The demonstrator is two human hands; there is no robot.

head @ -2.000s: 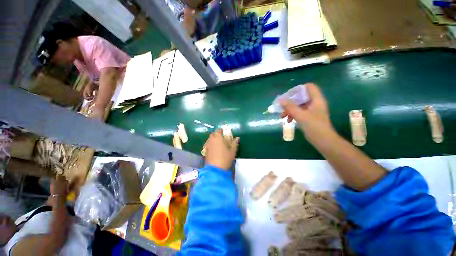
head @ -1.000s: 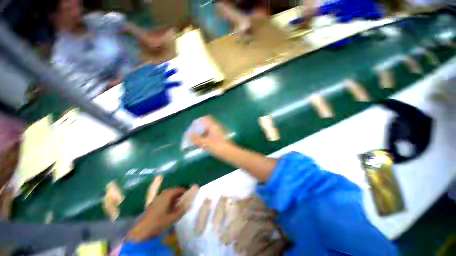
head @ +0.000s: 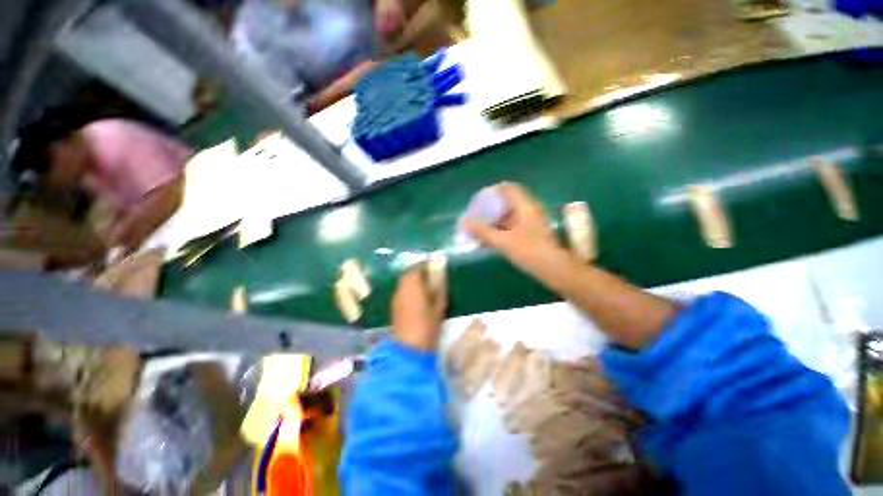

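My right hand [head: 520, 232] is closed around a small translucent whitish bottle [head: 486, 208] above the green conveyor belt [head: 523, 276]. My left hand [head: 416, 308] is at the belt's near edge, holding a flat tan piece [head: 437, 275] between thumb and fingers. The bottle is above and to the right of that piece; its tip is too blurred to make out. Single tan pieces lie on the belt to the right, one [head: 579, 231] just beyond my right wrist. A loose pile of tan pieces [head: 571, 412] lies on the white bench between my forearms.
A grey metal frame [head: 174, 315] crosses at left. Across the belt are a blue cylinder bundle [head: 395, 111], card sheets [head: 508, 58] and people working. An orange round holder [head: 289, 465] and a clear plastic bag [head: 165, 426] are at lower left. A phone [head: 868, 407] is at the right edge.
Since one second ago the view has swung left. My left hand has moved from beside the pile to the belt edge with a tan piece. My right hand still holds the bottle over the belt.
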